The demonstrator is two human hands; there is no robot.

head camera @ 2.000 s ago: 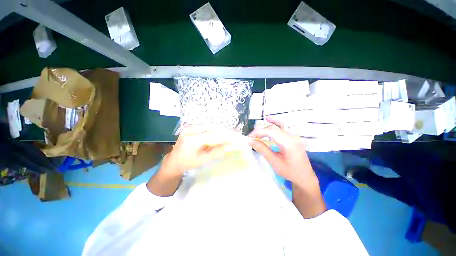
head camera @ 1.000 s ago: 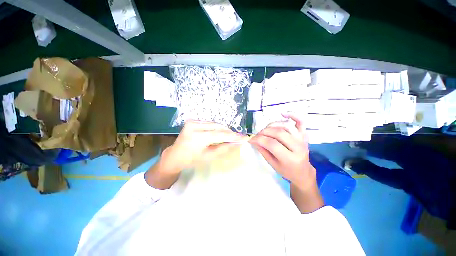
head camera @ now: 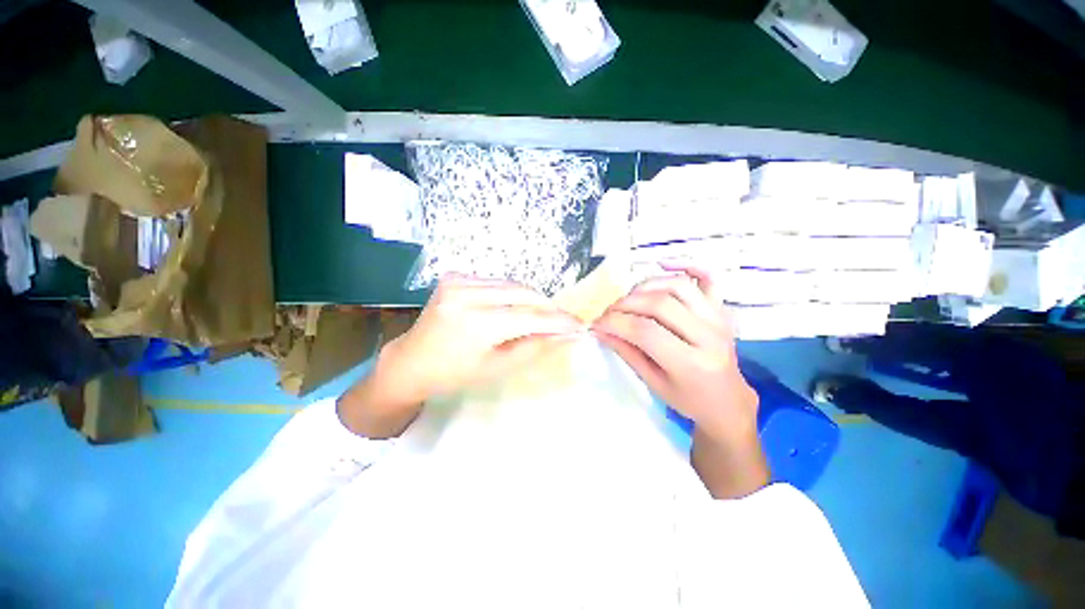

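My left hand [head camera: 476, 339] and my right hand [head camera: 672, 345] meet at the fingertips in front of my chest, at the bench's near edge. A thin pale-yellow label sheet [head camera: 596, 289] shows between and above the fingertips, and is held by both hands. Its lower part is washed out against my white clothing. Any sticker at the fingertips is too small to tell. A clear polybag [head camera: 506, 214] of tangled white pieces lies on the green bench just beyond my hands. Rows of white retail boxes [head camera: 821, 250] stand to the right of it.
White packs [head camera: 575, 38] lie spaced on the green belt [head camera: 690, 101] beyond a pale metal rail [head camera: 476, 129]. An open brown carton [head camera: 238, 238] stands at left. White boxes [head camera: 378, 196] lie left of the polybag. A blue stool [head camera: 795, 434] and another person's dark-clothed legs [head camera: 952, 399] are at lower right.
The packs on the belt have shifted right. My right hand's fingers have closed in toward my left fingertips. A pale-yellow part of the sheet now shows above the fingertips. The view has shifted slightly.
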